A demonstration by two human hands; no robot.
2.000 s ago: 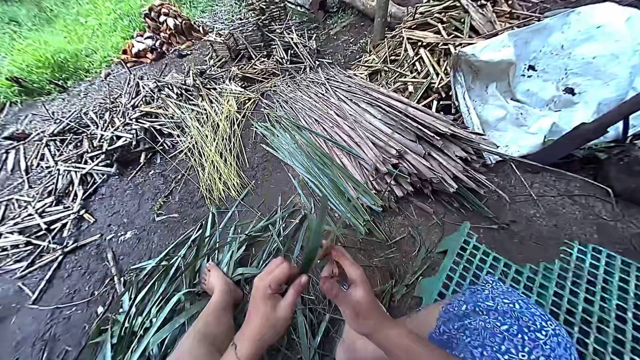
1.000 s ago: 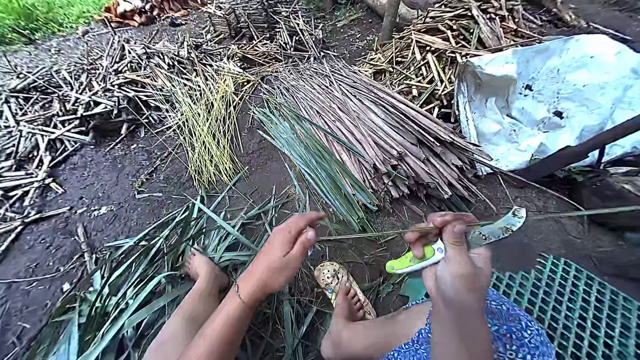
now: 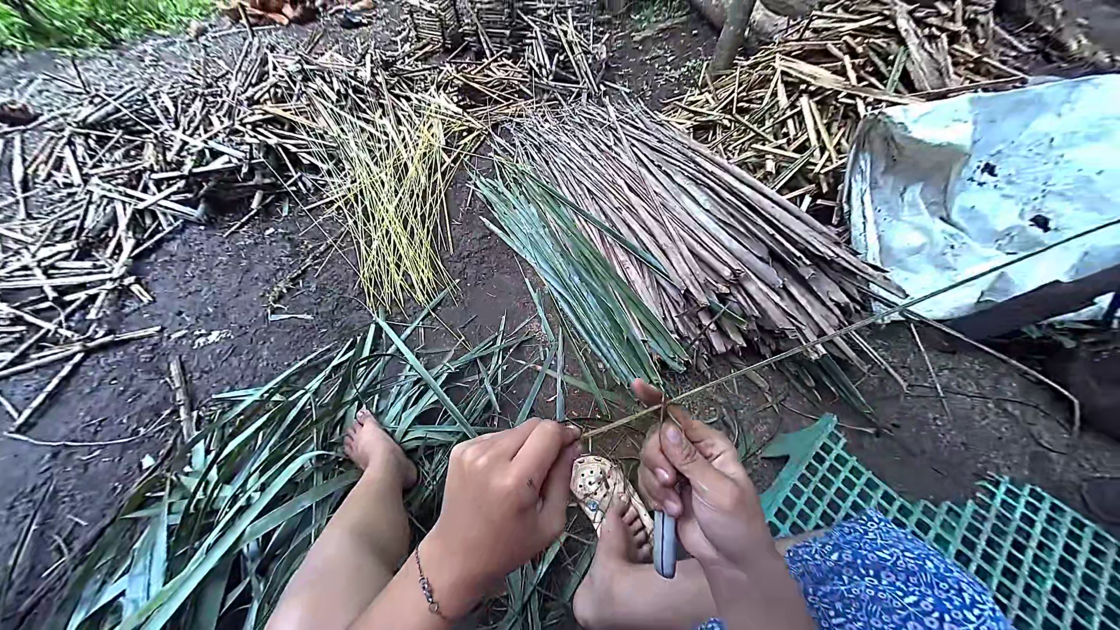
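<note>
My left hand (image 3: 512, 490) pinches the end of a long thin plant strip (image 3: 787, 352) at the lower middle. The strip runs up and to the right, past my right hand (image 3: 696, 477), and leaves the view at the right edge. My right hand is closed around a knife, whose handle (image 3: 665, 544) sticks out below the fist; its thumb and fingers are at the strip. The blade is mostly hidden by the fingers. Beyond the hands lie a bundle of green leaf strips (image 3: 586, 271) and a larger heap of dry brown stalks (image 3: 717, 227).
Long green leaves (image 3: 254, 490) lie around my bare left foot. A sandal (image 3: 604, 490) is at my right foot, and green plastic mesh (image 3: 954, 525) lies at the right. Thin yellow-green ribs (image 3: 398, 210), scattered dry sticks (image 3: 96, 201) and a white sheet (image 3: 1006, 184) lie farther out.
The green leaf piece seen between my hands two seconds ago is no longer there. Since one second ago, my left hand has come to the strip's end, and the knife in my right hand has turned handle-down.
</note>
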